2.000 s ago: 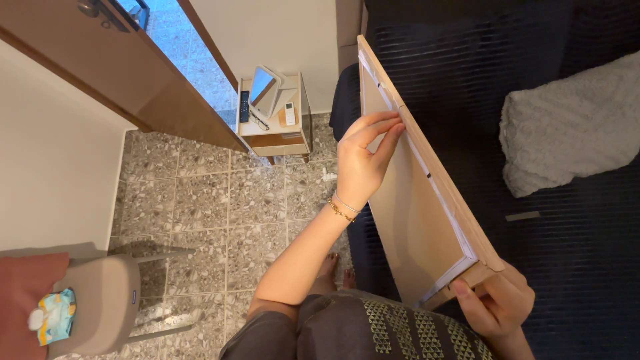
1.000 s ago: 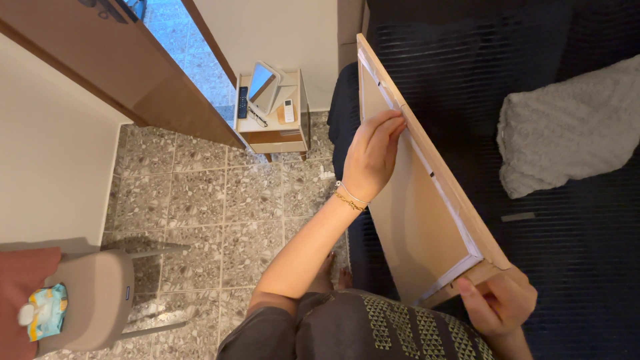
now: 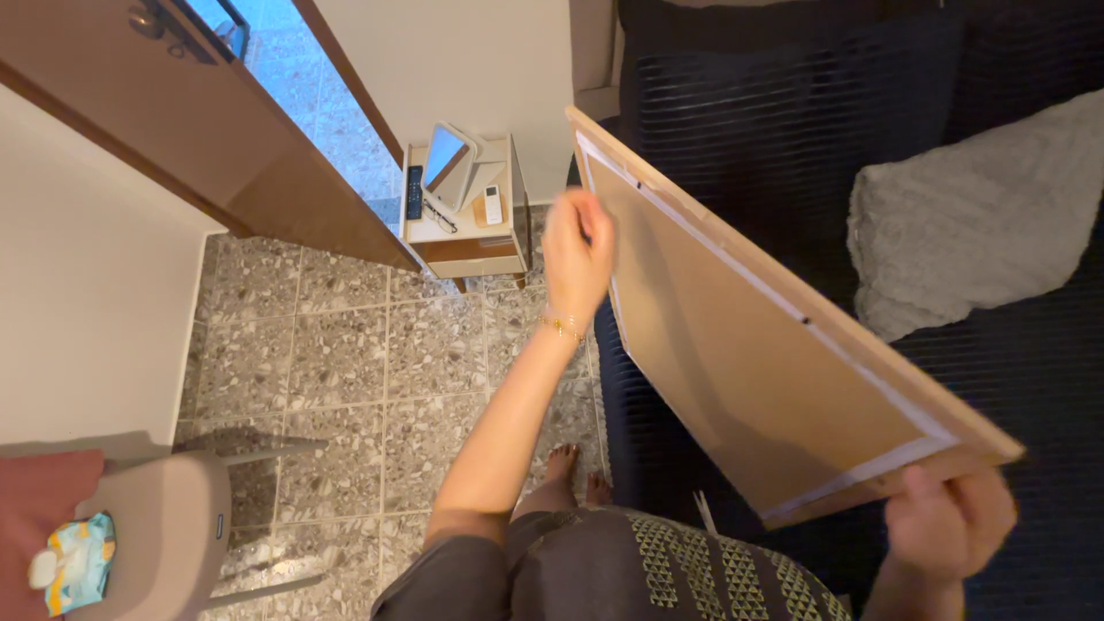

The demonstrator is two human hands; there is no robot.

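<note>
A wooden picture frame (image 3: 716, 328) is held tilted, its brown backing board facing me and white tape along the inner edges, with small dark tabs at the tape. My right hand (image 3: 949, 517) grips its near corner at the lower right, the fingers partly hidden behind the wood. My left hand (image 3: 580, 246), slightly blurred, is raised beside the far left side of the frame with curled fingers. Whether it touches the frame or pinches something small is not clear. A bracelet is on the left wrist.
A bed with a dark ribbed cover (image 3: 1018, 388) lies beneath and beyond the frame, bearing a grey fluffy pillow (image 3: 975, 216). A small nightstand (image 3: 474, 263) holds a mirror, remotes and glasses. A brown door (image 3: 285, 181) stands ajar. A chair (image 3: 172, 535) carries a wipes pack (image 3: 82, 561).
My left hand has moved left, away from the frame's upper long edge where it was earlier. The right hand still holds the corner.
</note>
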